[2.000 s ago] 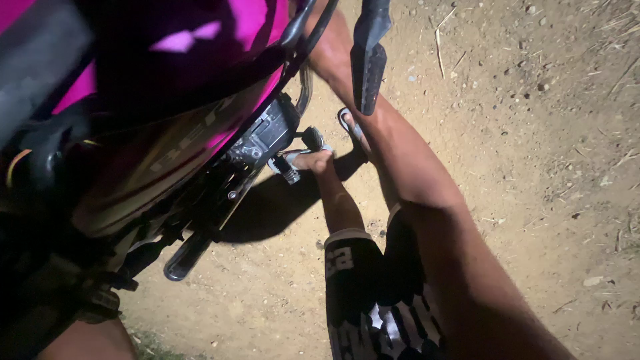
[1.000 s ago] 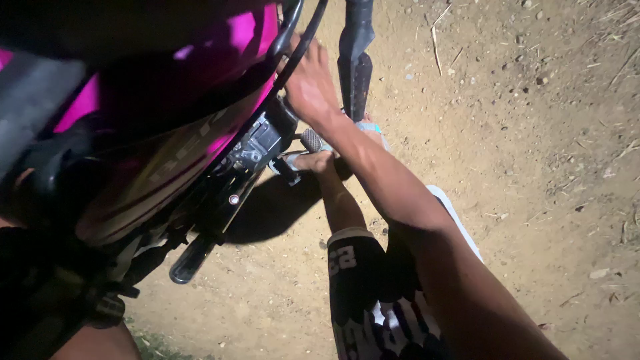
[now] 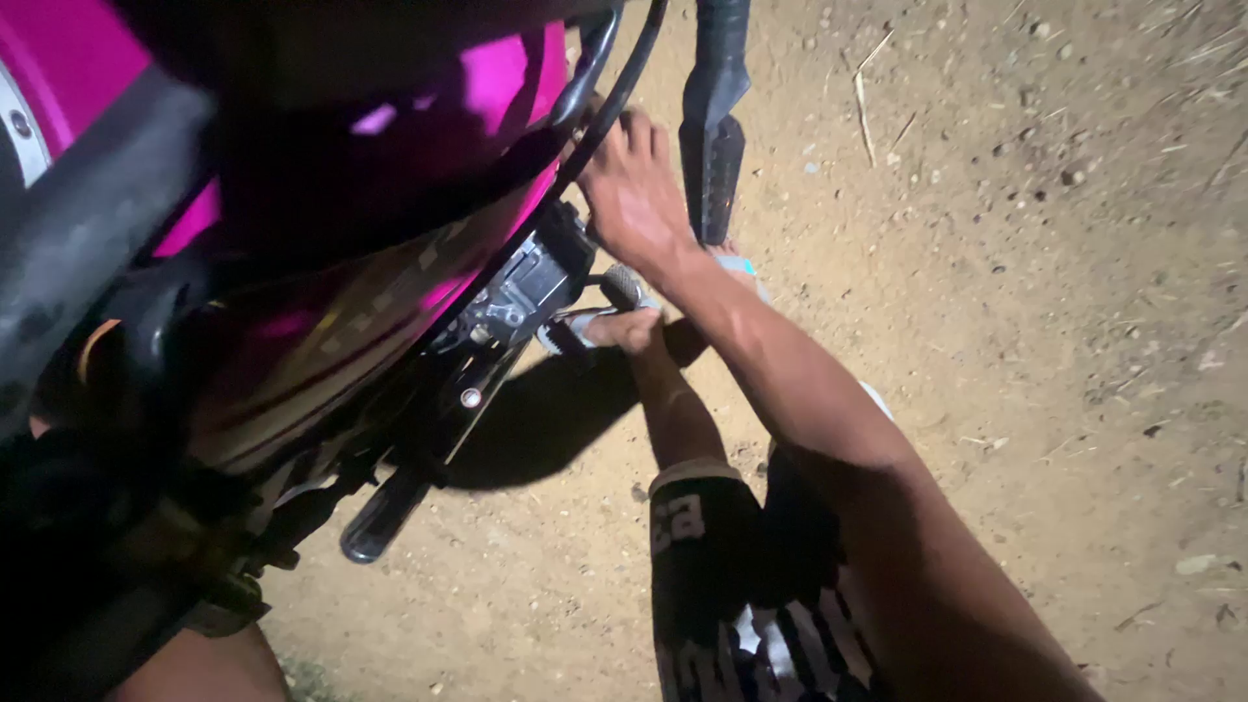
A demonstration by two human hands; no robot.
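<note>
My right hand (image 3: 639,190) reaches in from the lower right. Its fingers are bent at the edge of the pink body panel (image 3: 534,185) of a motorcycle, beside a curved black cable (image 3: 624,93). The fingertips are partly hidden, and whether they grip anything cannot be told. Just below and left of the hand is a dark metal engine part (image 3: 531,278). A black lever-like part (image 3: 715,166) hangs to the hand's right. My left hand cannot be seen; some bare skin shows at the lower left, beside the dark side of the motorcycle.
Two feet in sandals, one at the engine (image 3: 624,329) and one under the black lever, stand on dry, sandy ground (image 3: 1024,341). A black rubber-ended part (image 3: 375,522) sticks out low on the motorcycle. Small stones and straw lie at the right. The lower left is in deep shadow.
My right hand, hidden behind the motorcycle's parts two seconds ago, has come into view at the panel's edge. The foot farther right has shifted under the black lever.
</note>
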